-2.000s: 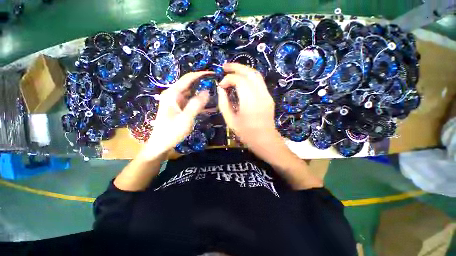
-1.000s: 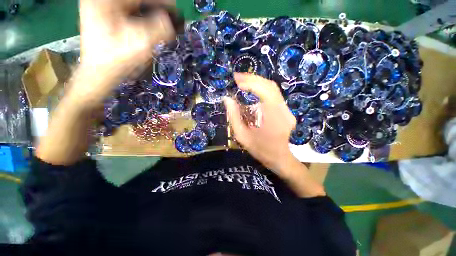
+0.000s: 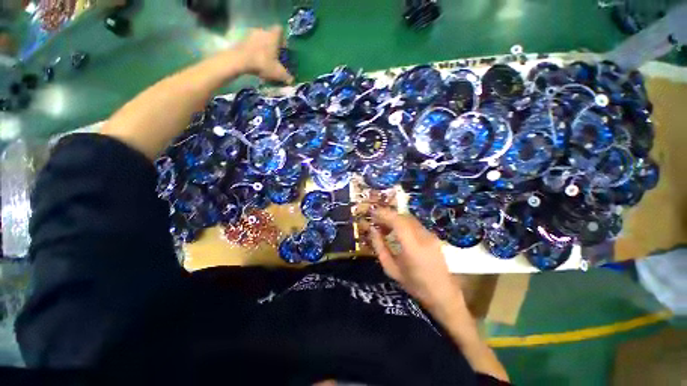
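Note:
Black-and-blue round units (image 3: 467, 136) with pale lead wires lie heaped along the bench. My left hand (image 3: 269, 56) reaches over the far edge of the bench above the green conveyor; a small dark-blue thing shows at its fingertips, but whether it is held I cannot tell. My right hand (image 3: 392, 235) is low over the small coppery parts (image 3: 374, 202), fingers bent and a little apart; whether it pinches a part is too small to tell. A reddish pile (image 3: 252, 229) and several smaller blue discs (image 3: 309, 246) lie left of the dark flat pad (image 3: 342, 219).
A separate round unit (image 3: 302, 21) sits on the green conveyor beyond my left hand. A ring-marked black unit (image 3: 370, 143) lies in the heap. Cardboard (image 3: 636, 226) covers the bench's right end. Pale sheeting hangs at the right edge.
My hands were together over the heap, then parted. My left hand has moved out over the conveyor. My right hand has come down to the coppery parts. The view has shifted.

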